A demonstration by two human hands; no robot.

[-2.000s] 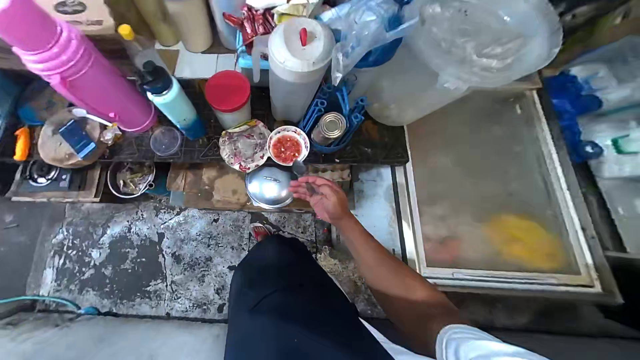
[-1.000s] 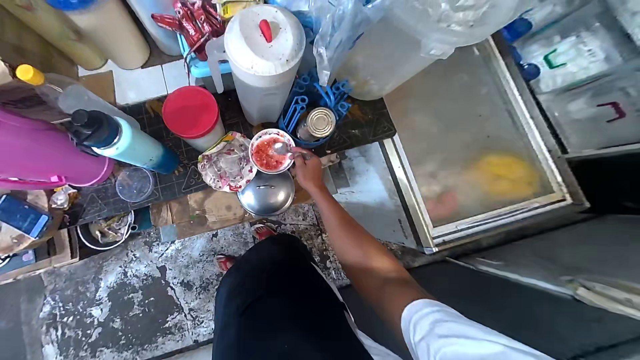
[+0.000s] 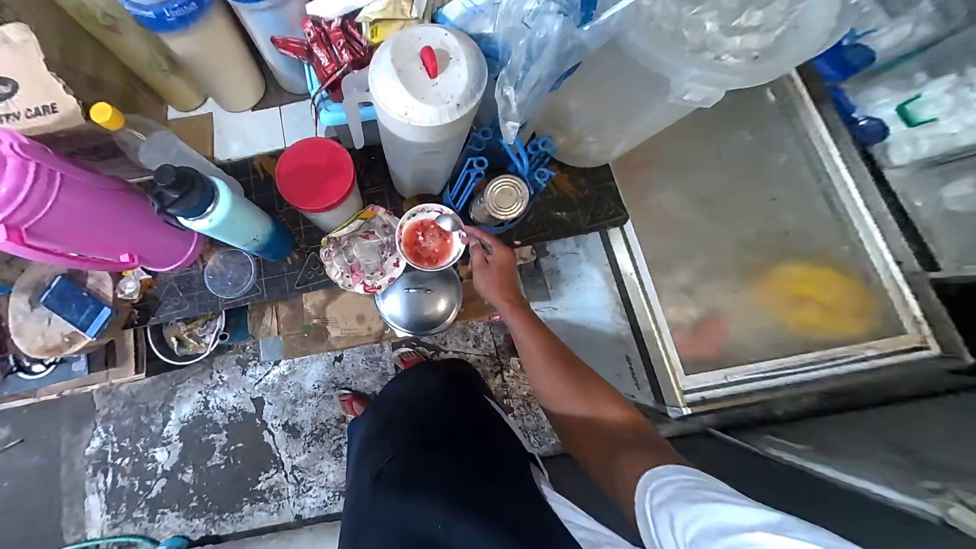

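Observation:
My right hand [image 3: 492, 267] holds a metal spoon [image 3: 450, 223] by its handle, with the spoon's bowl over the red, watery contents of a small white bowl [image 3: 399, 226]. Left of that bowl, touching or nearly so, lies a crumpled clear plastic bag [image 3: 364, 250] on what looks like a floral dish. Just below the bowl is a domed metal lid [image 3: 419, 301] with a strap handle. Behind the bowl, an opened-looking tin can [image 3: 505, 198] leans in a blue plastic basket [image 3: 465, 183]. My left hand is out of view.
A white pitcher [image 3: 427, 114], a red-lidded jar [image 3: 316, 179], a blue bottle [image 3: 236, 217] and a pink flask [image 3: 91, 206] crowd the ledge. A phone [image 3: 76, 305] lies on a round wooden board at left. A glass-topped case [image 3: 762, 229] stands at right.
My right hand has moved to the white bowl's right edge; two seconds ago it held the spoon lower, near the metal lid. The view has shifted closer to the ledge.

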